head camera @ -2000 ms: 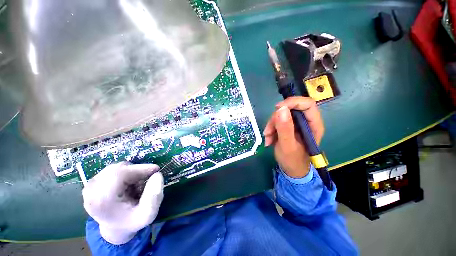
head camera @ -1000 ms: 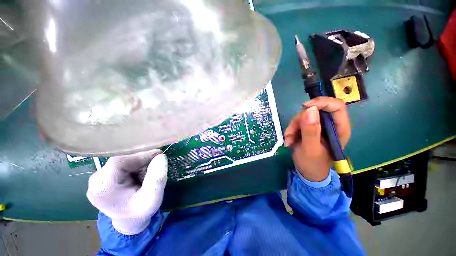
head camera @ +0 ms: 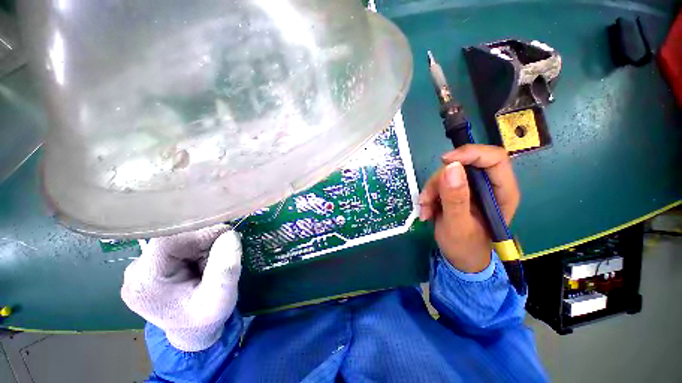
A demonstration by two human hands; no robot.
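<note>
The green printed circuit board (head camera: 351, 209) with a white border lies in front of me; a translucent hood covers most of it. My left hand (head camera: 183, 288), in a white knit glove, is at the board's near left edge, its thumb and fingertips pinched on a thin strand of solder wire (head camera: 240, 224). My bare right hand (head camera: 475, 206) holds the soldering iron (head camera: 486, 198) by its dark blue handle with a yellow band. The iron's metal tip points up and away, right of the board and off it.
The cloudy fume extraction hood (head camera: 217, 112) hangs over the left and middle. The iron stand (head camera: 516, 75) with its yellow sponge (head camera: 519, 131) is at right. A small black object (head camera: 630, 43) and a red item (head camera: 672, 60) lie farther right. A black box (head camera: 587, 288) is below the yellow-edged bench.
Board, stand and hands have shifted right in the view, and the hood hides more of the board. The iron has tilted slightly left since a second ago. Both hands keep their holds.
</note>
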